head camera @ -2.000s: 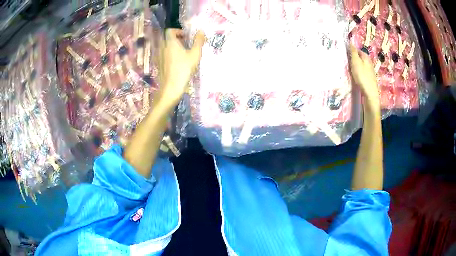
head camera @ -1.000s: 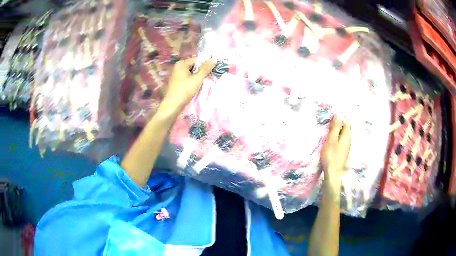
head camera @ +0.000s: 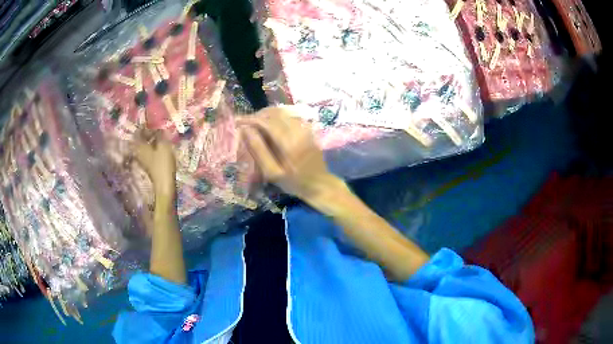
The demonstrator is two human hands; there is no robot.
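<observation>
A pink-red loaded tray [head camera: 158,111] with black discs and cream strips lies in front of me at left centre, partly under clear film. My left hand [head camera: 153,158] is blurred over its lower left part; what its fingers hold cannot be told. My right hand [head camera: 279,148] is at the tray's right side, fingers bent and blurred; whether it grips film or a strip cannot be told. A film-covered tray [head camera: 376,74] with strong white glare lies just right of it, with strips overhanging its front edge.
Another film-covered tray [head camera: 50,181] lies at far left, strips hanging over its front. A further loaded tray [head camera: 504,50] lies at upper right, with an orange-red tray [head camera: 578,27] beyond. Red crates [head camera: 538,248] stand on the floor at lower right.
My hands have left the glaring film-covered tray and moved left to the neighbouring tray. The glaring tray now lies further right and up in view, no longer tilted.
</observation>
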